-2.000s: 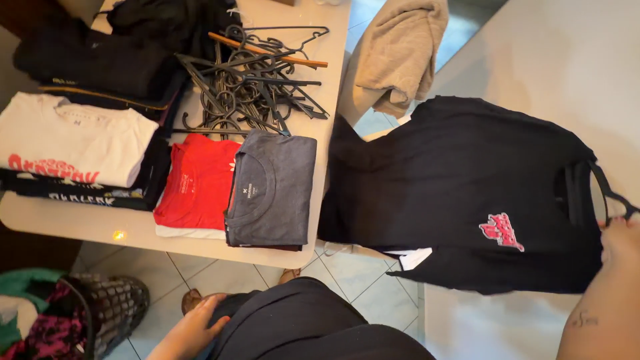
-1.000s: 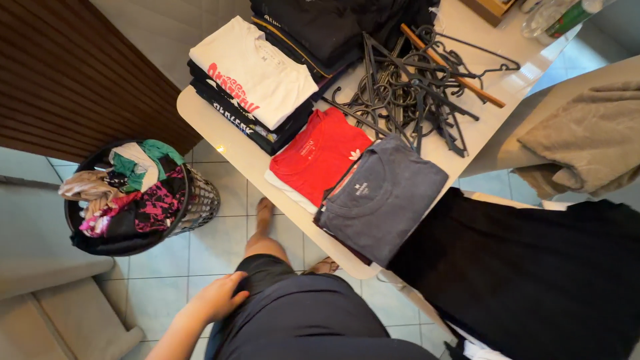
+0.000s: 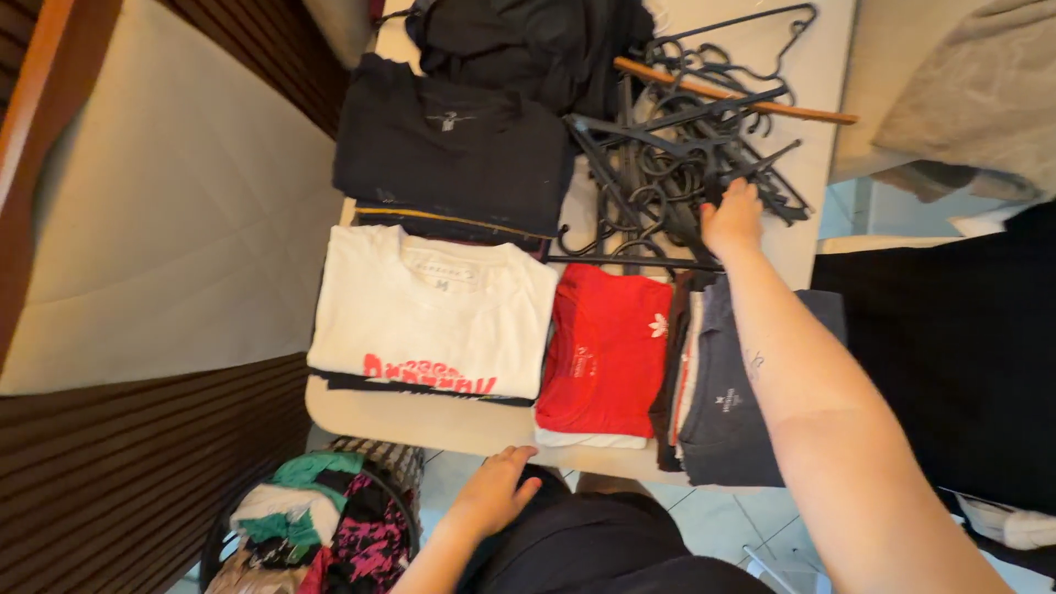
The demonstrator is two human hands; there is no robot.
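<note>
My right hand [image 3: 733, 221] reaches over the gray folded T-shirt [image 3: 726, 404] to the right side of a tangled heap of black plastic hangers [image 3: 660, 157]; its fingers touch a black hanger, and whether they grip it I cannot tell. My left hand [image 3: 495, 492] is low by my thigh at the table's near edge, holding nothing, fingers loosely spread. Between the hands lies a folded red T-shirt [image 3: 610, 355], with a white folded T-shirt with red print [image 3: 437, 322] to its left. A black T-shirt [image 3: 949, 346] is spread out at the right.
Folded black shirts [image 3: 454, 157] and a black cloth heap [image 3: 528, 49] stand at the table's back left. A wooden hanger bar [image 3: 726, 91] crosses the hangers. A laundry basket [image 3: 412, 511] full of clothes is below left; beige cloth [image 3: 973, 99] lies at the upper right.
Two seconds ago my right hand was at the black T-shirt's neck and a hanger at far right; now it is at the hanger heap. My left hand stays low. The view has swung noticeably.
</note>
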